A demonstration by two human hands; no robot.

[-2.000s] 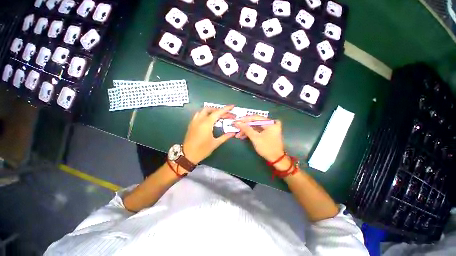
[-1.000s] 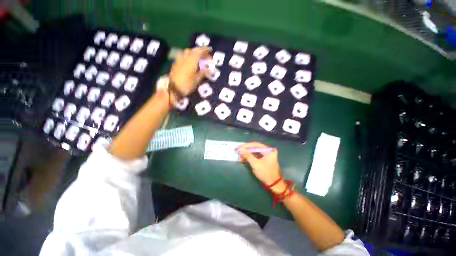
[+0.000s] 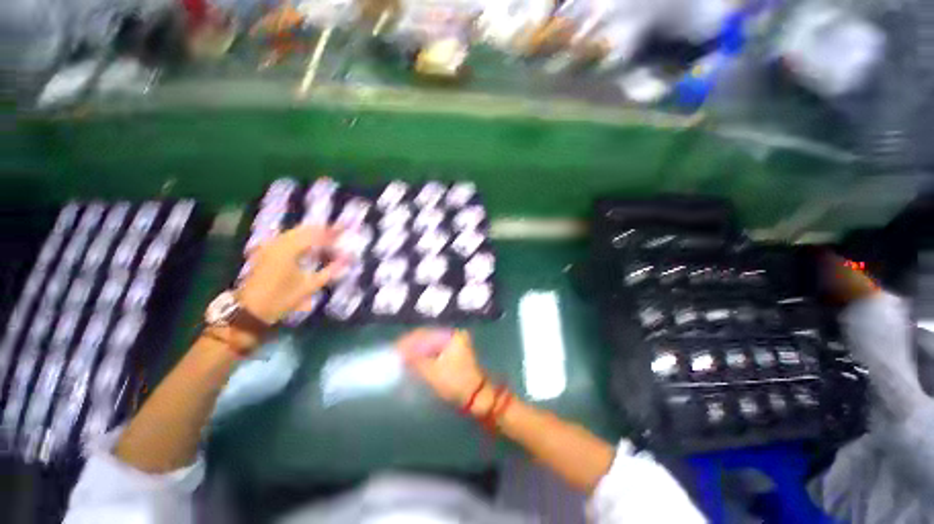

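The frame is blurred. My left hand [image 3: 285,274] is over the lower left of the middle black tray [image 3: 499,307], which holds rows of white square housings [image 3: 433,299]. Its fingers are curled near the pockets; I cannot tell whether they hold a housing. My right hand [image 3: 442,368] is above the green bench, closed around a blurred pink tool [image 3: 434,340] that looks like the tweezers. A label sheet [image 3: 358,375] lies left of my right hand, and another sheet [image 3: 258,370] lies partly behind my left forearm.
Another tray of housings [image 3: 97,297] is at the left. A blank white strip [image 3: 542,345] lies right of my right hand. Stacked black trays [image 3: 717,328] stand farther right, above a blue stool [image 3: 753,481]. Another person's sleeve [image 3: 883,343] is at the right edge. Blurred items line the far side.
The view has swung up and to the right, bringing in the far side and another person's arm. My left hand has moved from the tray's upper left to its lower left.
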